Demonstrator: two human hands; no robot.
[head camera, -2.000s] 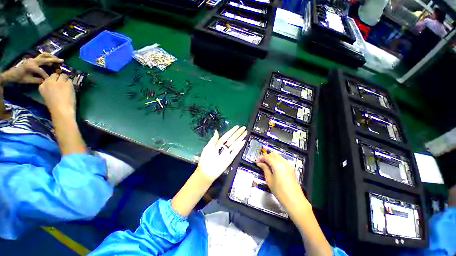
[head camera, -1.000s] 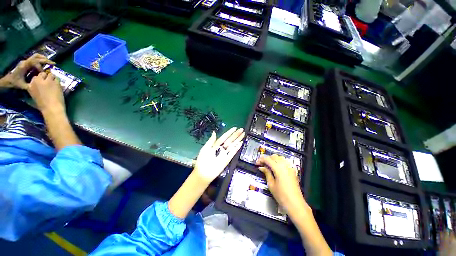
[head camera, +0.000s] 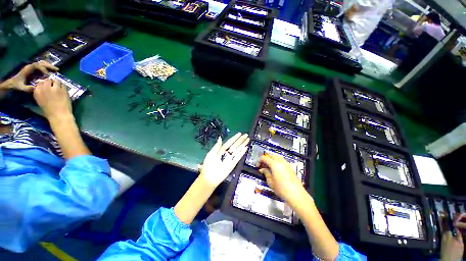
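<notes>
A long black foam tray (head camera: 231, 206) holds a row of several phone units, the nearest (head camera: 255, 195) silvery-white with a small orange mark. My left hand (head camera: 220, 162) is palm up beside the tray's left edge, with a few small black parts (head camera: 226, 154) lying on the open palm. My right hand (head camera: 278, 173) is over the second-nearest phone unit (head camera: 254, 154), thumb and fingertips together at its orange part. Whether a small part is between those fingertips cannot be seen.
Small black parts (head camera: 209, 129) lie scattered on the green mat, with a blue bin (head camera: 118, 69) and a clear bag (head camera: 156, 69) beyond. Stacked foam trays (head camera: 352, 204) stand right, more (head camera: 222, 63) at the back. A neighbour's hands (head camera: 51, 94) hold a phone unit left; another person's hand shows far right.
My right hand has shifted slightly left over the same phone unit. My left hand stays palm up. At the far right, another person's hand has come further into view.
</notes>
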